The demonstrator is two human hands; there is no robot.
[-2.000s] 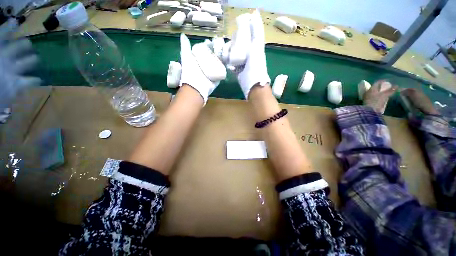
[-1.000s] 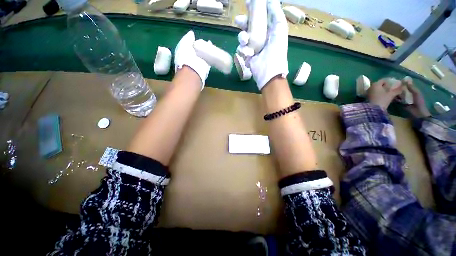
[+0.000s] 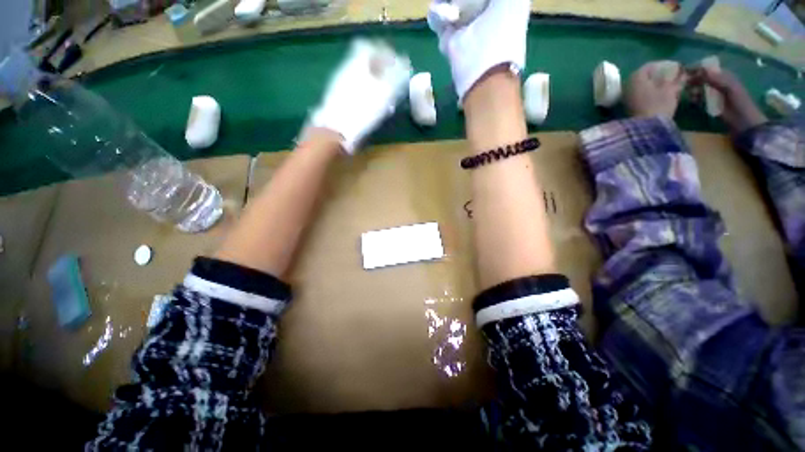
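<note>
Off-white oblong units stand spaced along the green conveyor belt [image 3: 265, 75]. One unit [image 3: 203, 122] is left of my left hand, and another [image 3: 423, 99] stands between my hands. My left hand [image 3: 360, 95], in a white glove, is blurred over the belt; whether it holds a unit cannot be told. My right hand [image 3: 484, 42], also gloved, is over the belt at the top edge, fingers bent and partly cut off. A pale shape shows at its fingers, but whether it is a held unit is unclear. A white card [image 3: 402, 245] lies on the brown cardboard [image 3: 353, 335].
A clear bottle [image 3: 132, 154] leans at the left, near a white disc [image 3: 142, 255] and a teal block [image 3: 69, 291]. At the right, another person's bare hands [image 3: 658, 88] are over the belt, with plaid sleeves [image 3: 644, 194] across the cardboard. More units lie on the far bench.
The view has shifted. The unit visible in my left hand earlier is no longer clearly seen there. My right hand is nearer the top edge, its fingers more bent. The leftmost unit appears farther left.
</note>
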